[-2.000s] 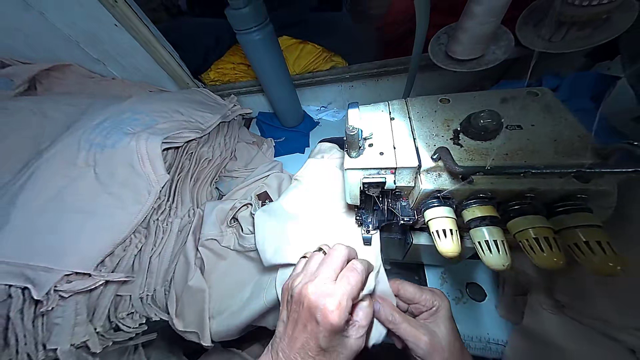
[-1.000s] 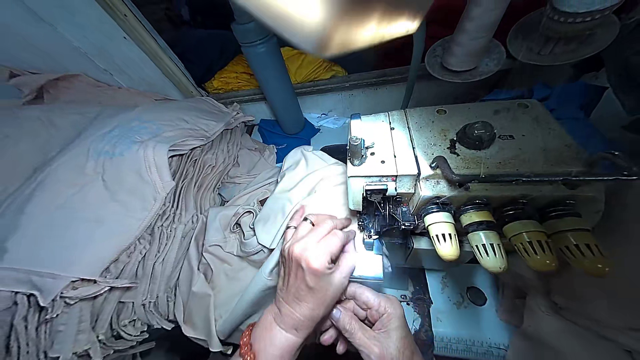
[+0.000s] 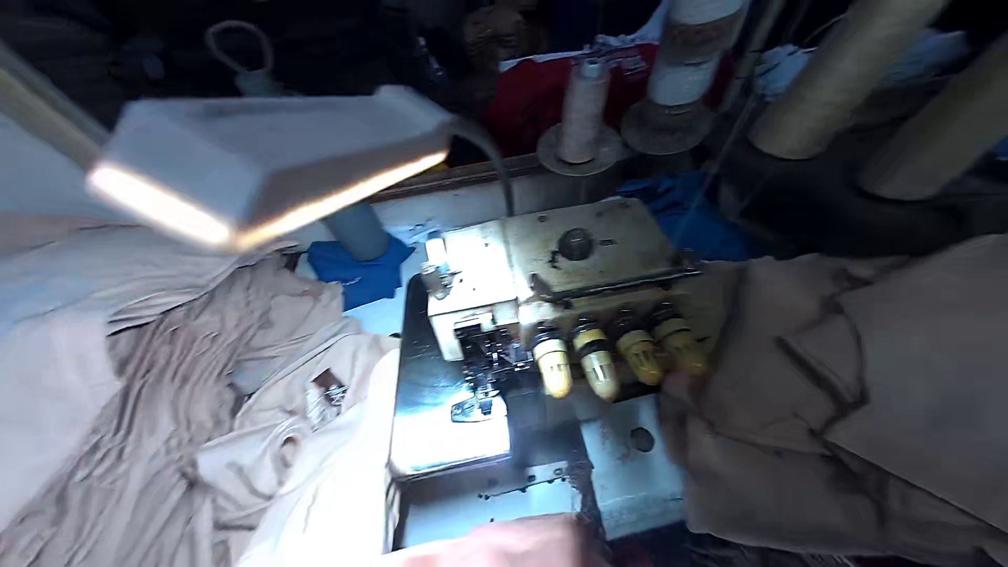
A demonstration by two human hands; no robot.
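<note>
At the bottom edge, a blurred part of what looks like my left hand (image 3: 496,543) shows below the overlock sewing machine (image 3: 583,244); its fingers cannot be made out. Blurred, dim fingertips, apparently of my right hand (image 3: 679,387), are at the left edge of the beige fabric pieces (image 3: 787,465), beside the yellow tension knobs (image 3: 597,372). Their grip is unclear. The presser foot (image 3: 476,408) sits over the bright metal plate, with no cloth under it. Left of the machine lies a light beige garment (image 3: 346,441) with a small label.
A lit lamp (image 3: 291,157) hangs over the back left of the machine. Stacked beige garments (image 3: 157,378) fill the left side. Blue cloth (image 3: 358,272) lies behind the machine, around a grey post (image 3: 358,228). Thread cones (image 3: 584,118) stand at the back.
Both hands have left the needle area, where they were together on the light cloth. That cloth is off the plate. The view has swung right, bringing in the fabric there and the lamp.
</note>
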